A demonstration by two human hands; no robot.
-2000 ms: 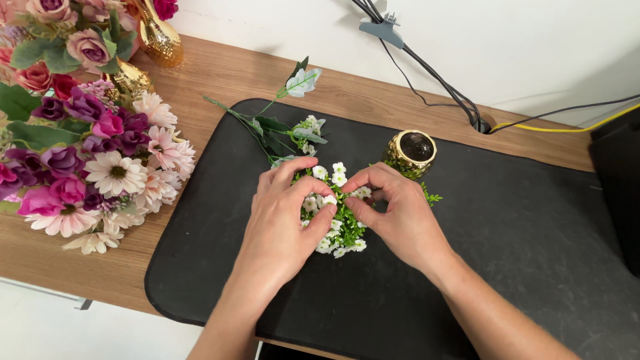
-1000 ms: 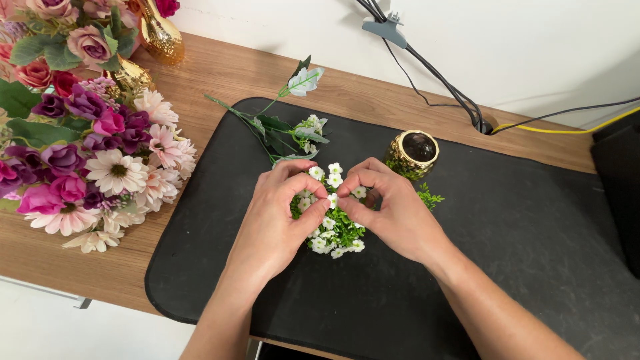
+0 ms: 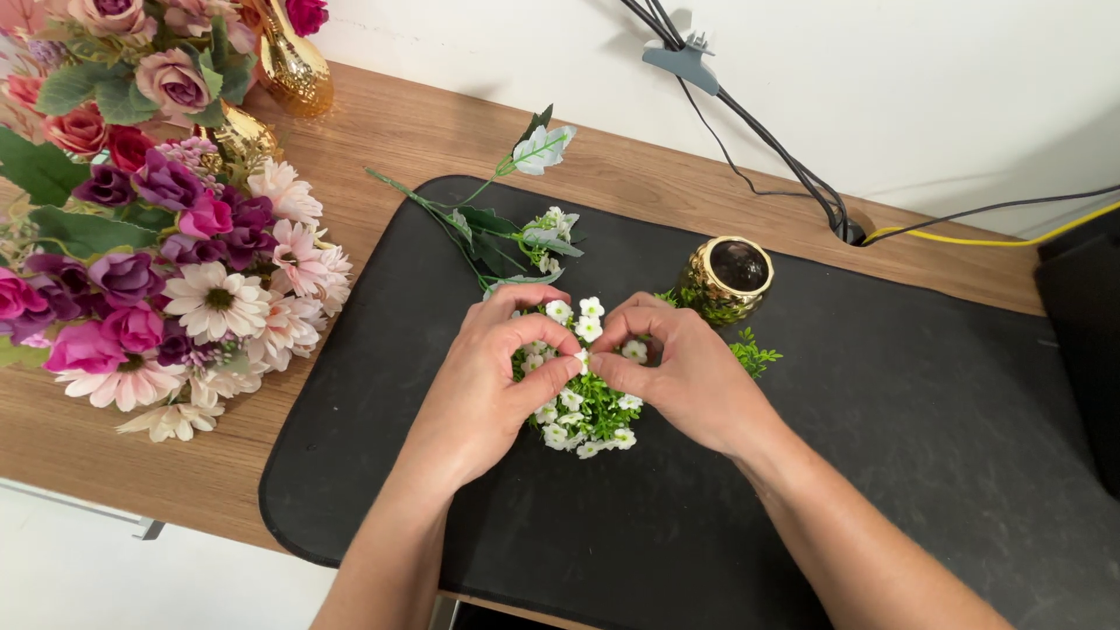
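A bunch of small white artificial flowers with fine green leaves lies on the black desk mat, partly covered by both hands. From the left, my left hand pinches a small white blossom between thumb and forefinger. My right hand meets it there, thumb and forefinger at the same blossom's right side. Just beyond my right hand stands a gold mirrored vase with a dark opening. Green leafy sprigs stick out past that hand. What lies beneath the palms is hidden.
An artificial stem with pale leaves lies across the mat's back left edge. Large artificial bouquets and gold bottle-shaped vases crowd the left of the wooden desk. Black cables and a yellow cable enter a hole at the back.
Both hands stay over the white flowers, with only small shifts of the fingers. The vase and the loose stem have not moved.
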